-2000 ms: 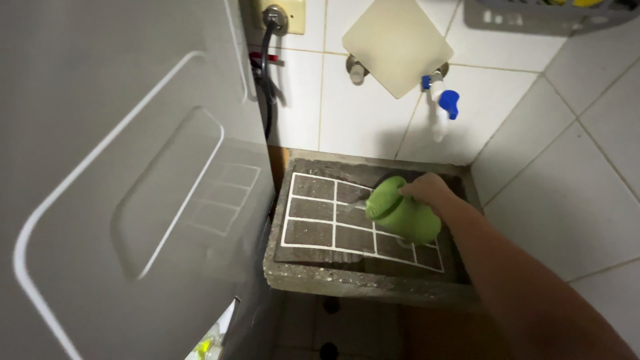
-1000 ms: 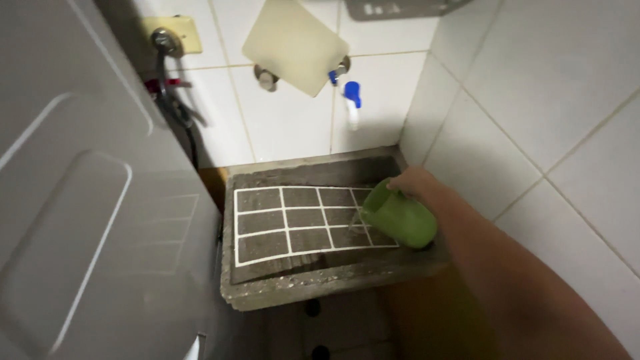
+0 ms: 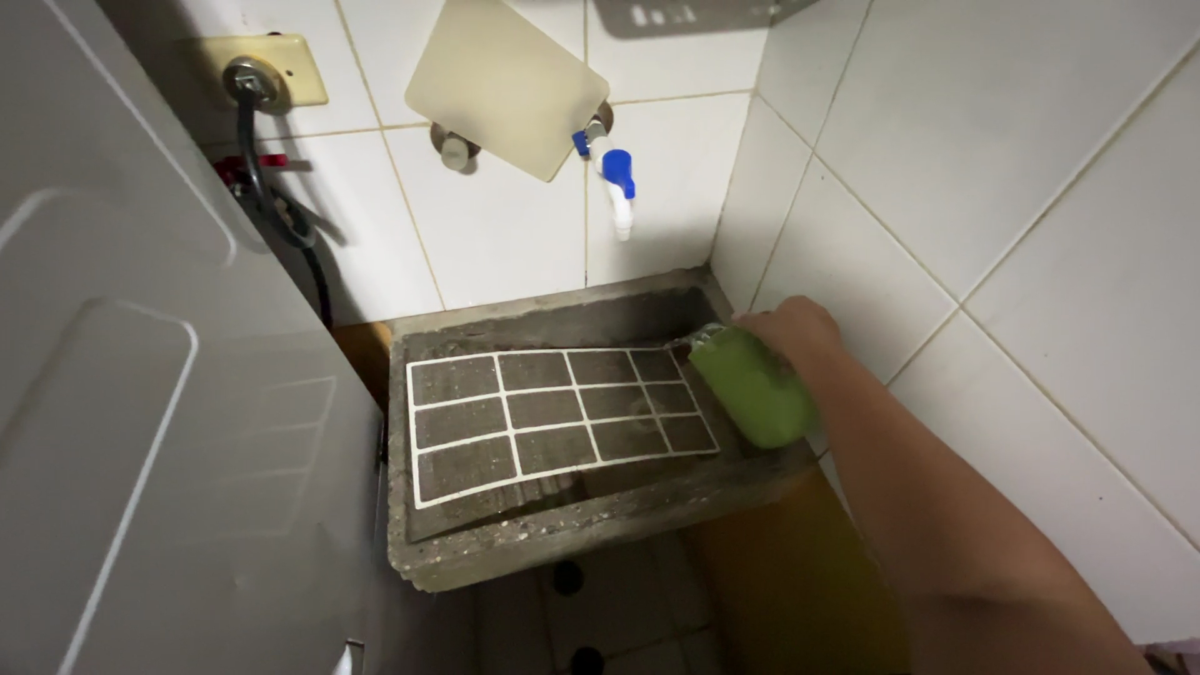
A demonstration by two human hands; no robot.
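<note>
My right hand (image 3: pixel 787 333) grips a green plastic pitcher (image 3: pixel 755 389), tilted with its mouth toward the left over the right end of a concrete sink (image 3: pixel 506 553). Water spills from its mouth near the sink's back right. A white-framed mesh filter (image 3: pixel 548 412), divided into rectangles, lies in the sink to the left of the pitcher. How the pitcher is gripped is partly hidden behind the fingers. My left hand is out of the frame.
A white plastic tap with a blue handle (image 3: pixel 619 173) juts from the tiled wall above the sink. A grey appliance panel (image 3: pixel 187 375) borders the left side. Beside it, a black cord and plug (image 3: pixel 251 84) meet a wall outlet. Tiled wall flanks my right arm.
The pitcher in my right hand has moved from over the filter to beyond its right edge. The view has shifted, and the filter stays in the sink.
</note>
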